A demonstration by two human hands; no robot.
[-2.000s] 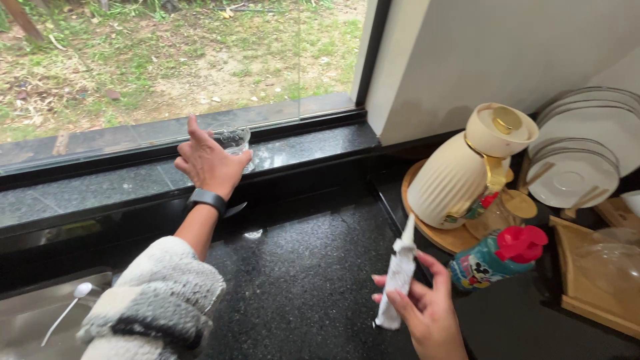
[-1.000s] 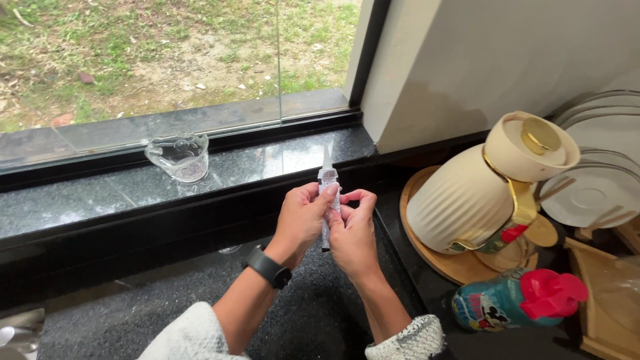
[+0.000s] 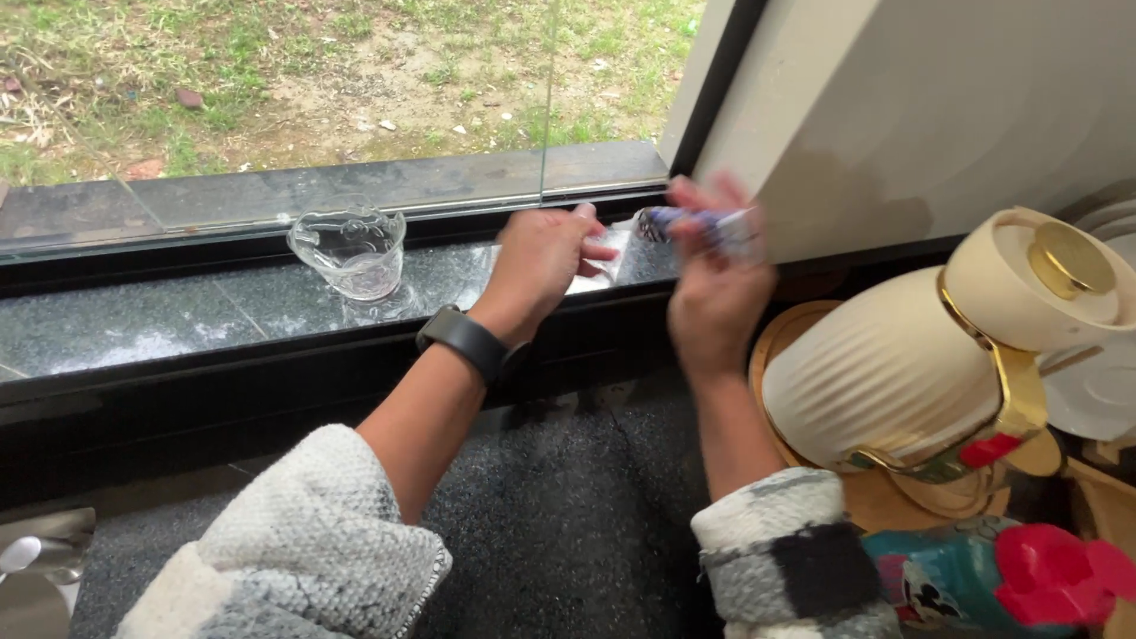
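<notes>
A small white and purple tube (image 3: 701, 226), blurred, lies across the fingers of my right hand (image 3: 721, 284), which grips it above the right part of the window sill. Close by on the left, my left hand (image 3: 546, 266) is over the sill with its fingers partly curled; whether it holds something small cannot be told. A whitish patch (image 3: 608, 257) shows on the sill behind its fingers, too unclear to name. The clear glass cup (image 3: 355, 257) with a wavy rim stands upright on the sill, left of my left hand and apart from it.
The dark stone window sill (image 3: 160, 328) runs below the glass, above a black speckled countertop (image 3: 550, 515). At right, a cream jug with a gold handle (image 3: 887, 373) stands on a round wooden board (image 3: 777, 337), near a teal bottle with a red lid (image 3: 958, 568) and white plates (image 3: 1096, 386).
Both hands were together on the upright tube one second ago; now they are apart, the tube in my right hand. Two seconds ago my left hand was at the glass cup.
</notes>
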